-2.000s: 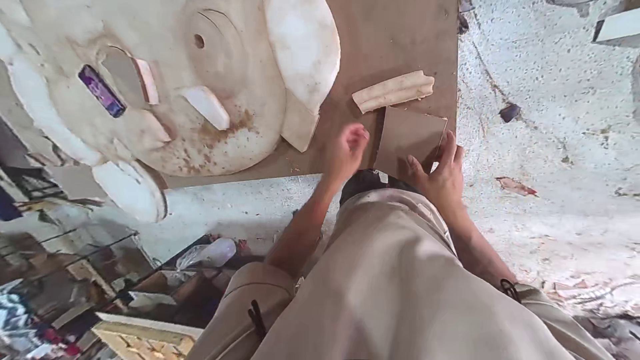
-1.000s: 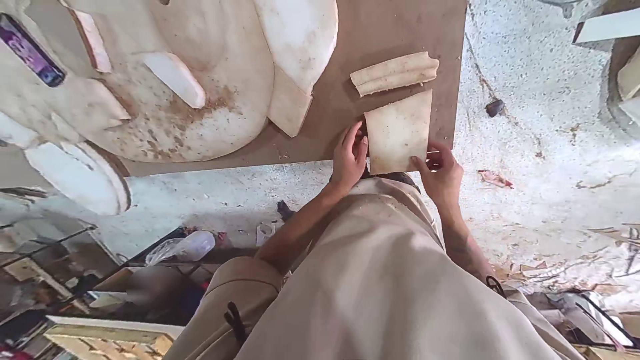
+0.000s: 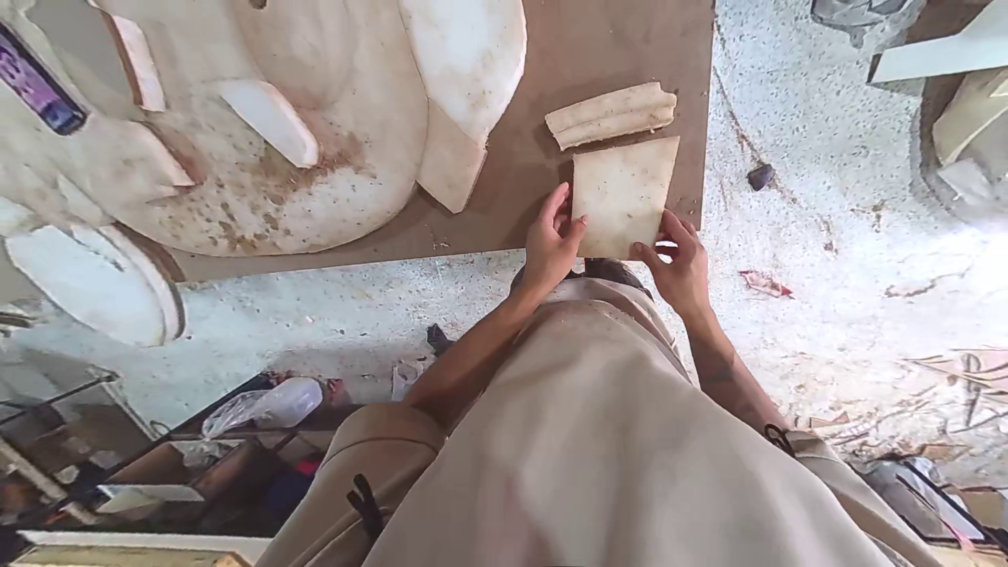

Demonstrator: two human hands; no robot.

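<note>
A cream, four-sided flat piece (image 3: 626, 193), possibly foam, lies at the near right corner of the brown board, its near edge reaching past the board's edge. My left hand (image 3: 554, 240) touches its left edge with fingers and thumb. With thumb and fingers, my right hand (image 3: 679, 256) grips its lower right edge. Just beyond it lies a slightly curved, ridged cream strip (image 3: 611, 116). To the left, a pointed tan piece (image 3: 453, 161) adjoins a large white curved piece (image 3: 472, 55), beside a big rounded cream form (image 3: 339, 189) with brown stains.
The brown board (image 3: 606, 39) ends at a speckled floor. A phone (image 3: 39, 79) rests on the cream form at far left, near a loose white piece (image 3: 272, 122). A shelf at lower left holds a plastic container (image 3: 290, 403). More cut pieces (image 3: 945, 55) stand at upper right.
The four-sided piece showed a brown face two seconds ago and now shows its cream face. My left hand has come from beside it to its left edge. The view has shifted somewhat.
</note>
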